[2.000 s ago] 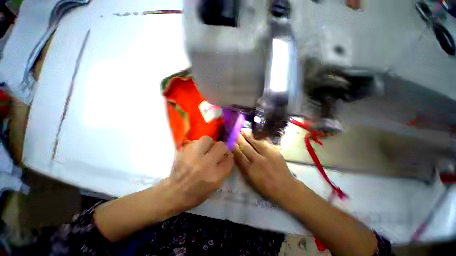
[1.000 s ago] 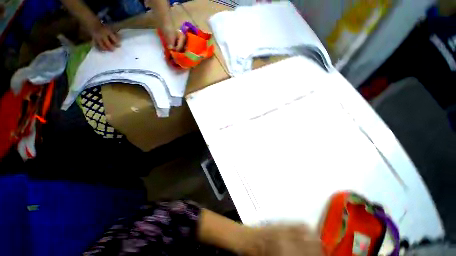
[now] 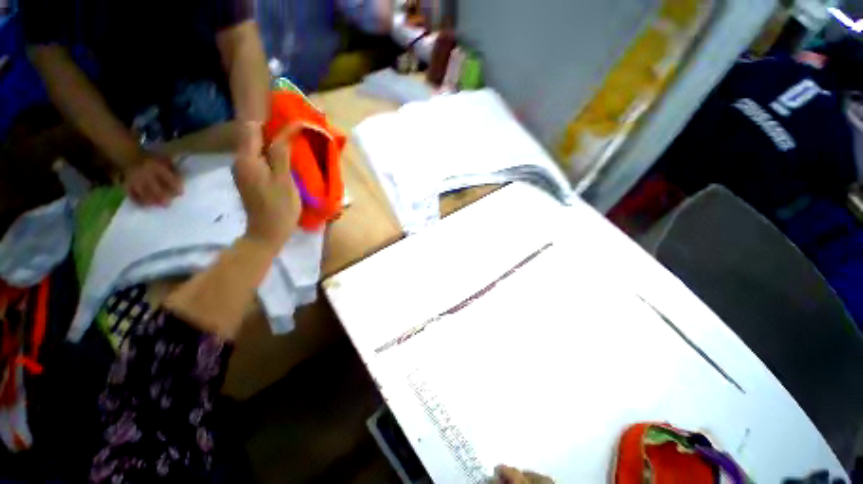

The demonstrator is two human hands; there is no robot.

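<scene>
An orange-red pouch (image 3: pixel 326 170) with a bit of purple edging is at the worktop's far left, by another person's arm. My left hand (image 3: pixel 268 189) is raised in front of its left side, fingers up and partly spread. Whether my fingers grip it cannot be told. A second orange-red pouch (image 3: pixel 629 454), with green and purple at its rim, lies at the white table's near edge, cut off by the picture's bottom. My right hand (image 3: pixel 522 475) shows only as fingertips at the bottom edge, left of that pouch; the rest is out of the picture.
Another person's hand (image 3: pixel 153 180) rests on white cut panels (image 3: pixel 203 198) at the left. A second white stack (image 3: pixel 445 142) lies behind the white table (image 3: pixel 530 331). A grey rounded surface (image 3: pixel 757 265) is at the right.
My left hand has left the near pouch and reached up to the far pouch beside the other person. The view has shifted. My right fingertips now show at the bottom.
</scene>
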